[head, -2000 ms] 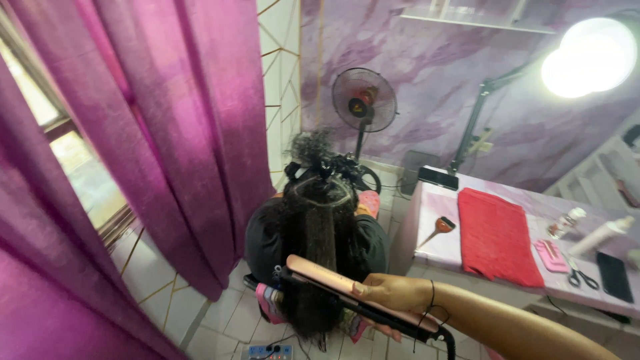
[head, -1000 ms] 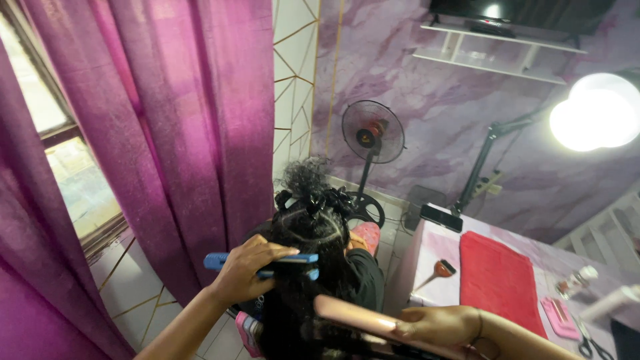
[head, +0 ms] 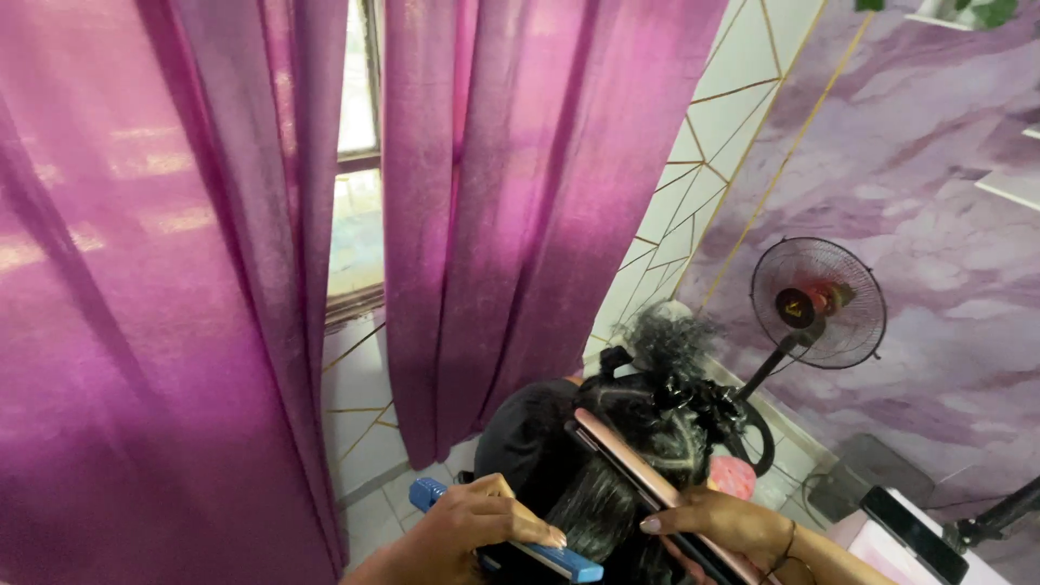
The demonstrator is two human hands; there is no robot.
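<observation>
A seated person's head of dark hair [head: 650, 406], parted and clipped up on top, is low in the head view. My right hand [head: 707, 528] grips a rose-gold and black hair straightener [head: 630, 463], its plates lying along the hair near the roots. Below and left of it, my left hand [head: 496, 516] holds a blue tool [head: 573, 562], possibly a comb or brush, over the loose hair. Whether a strand lies between the straightener's plates is hard to tell.
Purple curtains [head: 520, 203] hang at the left beside a window [head: 355, 227]. A pedestal fan [head: 816, 302] stands past the person, by the marbled wall. At lower right, a phone [head: 914, 532] lies on a table corner, near a black lamp arm [head: 1003, 512].
The straightener has moved up to the hair near the roots. My left hand, out of view two seconds ago, is now lower beside the hair with the blue tool. The view has swung left.
</observation>
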